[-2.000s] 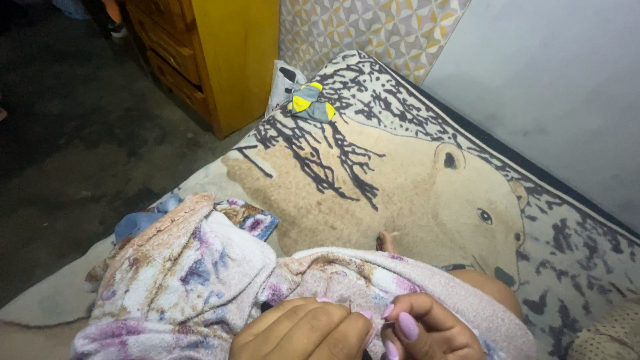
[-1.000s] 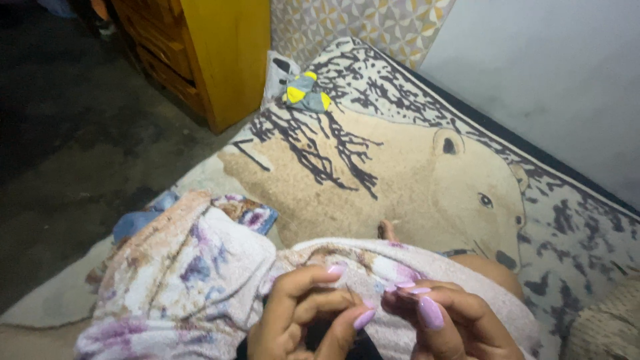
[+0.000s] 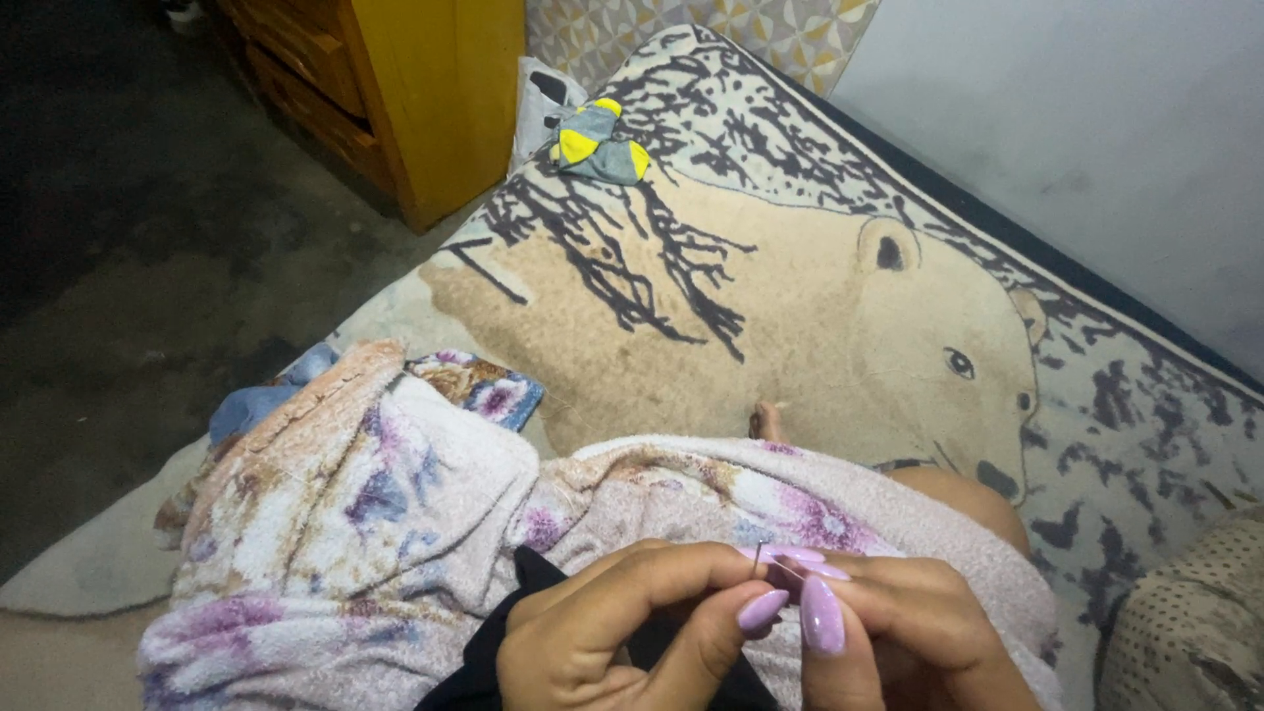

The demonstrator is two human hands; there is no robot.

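Observation:
My left hand (image 3: 632, 617) pinches a thin sewing needle (image 3: 757, 556) between thumb and forefinger, its tip end standing up above the fingers. Close against it, my right hand (image 3: 899, 622) holds a fine light thread (image 3: 787, 569) between its thumb and fingers, and the thread runs toward the needle. Whether it passes through the eye is too small to tell. A black cloth (image 3: 538, 583) lies under my left hand, partly hidden by it. Beneath both hands a floral towel (image 3: 691, 494) covers my lap.
A bed with a bear-patterned blanket (image 3: 671, 385) spreads ahead. Grey and yellow socks (image 3: 602, 148) lie at its far corner, beside a plastic bag (image 3: 538, 104). A wooden chest of drawers (image 3: 444, 109) stands beyond at the left. A dotted fabric item (image 3: 1185, 602) sits at the right.
The hands were apart one second ago and have come together again. The needle now shows upright at the left fingertips.

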